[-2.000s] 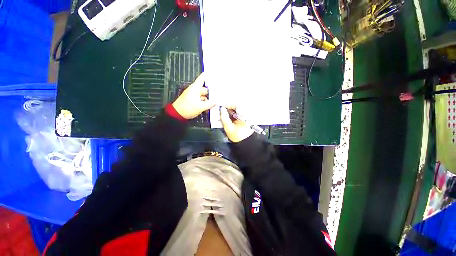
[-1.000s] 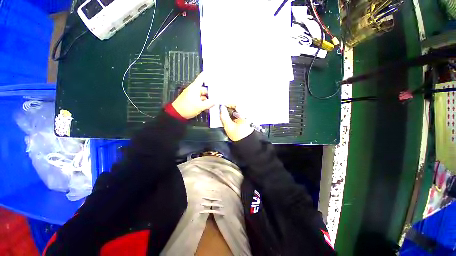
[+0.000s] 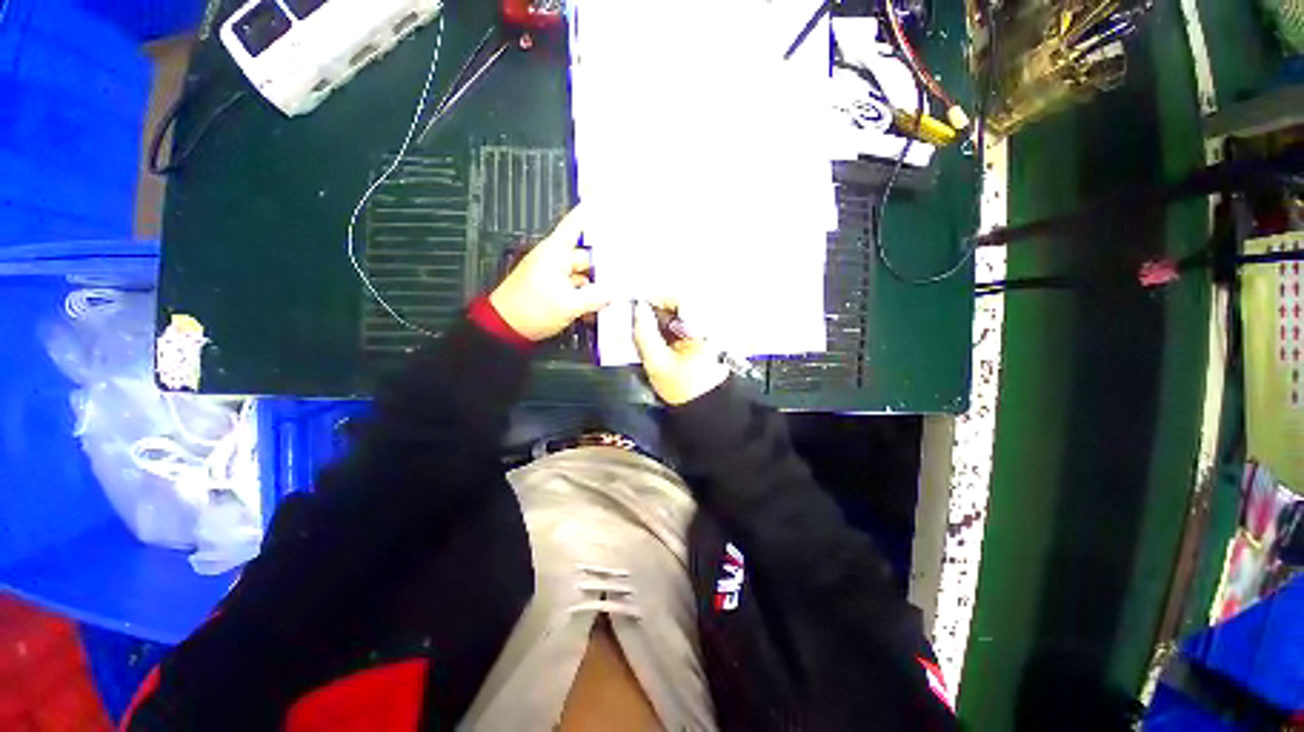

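Observation:
A large white record sheet (image 3: 704, 172) lies on the dark green bench in front of me, its print washed out by glare. My left hand (image 3: 548, 286) is at the sheet's lower left edge, its fingers and thumb on the paper's edge. My right hand (image 3: 678, 356) is at the sheet's lower edge and holds a thin dark pen (image 3: 667, 326). The pen is partly hidden by the fingers, and its tip is too blurred to make out.
A white socket outlet strip (image 3: 326, 55) is at the back left. A thin white lead (image 3: 358, 229) lies across the bench. White leads and a yellow-handled tool (image 3: 930, 127) are at the back right. A blue bin (image 3: 72, 543) left holds plastic bags (image 3: 157, 443). A green conveyor (image 3: 1080, 429) runs at right.
The pen's rear end, which showed beyond my right hand two seconds ago, is now hard to see. My right hand has shifted very slightly. My left hand has stayed at the paper's edge.

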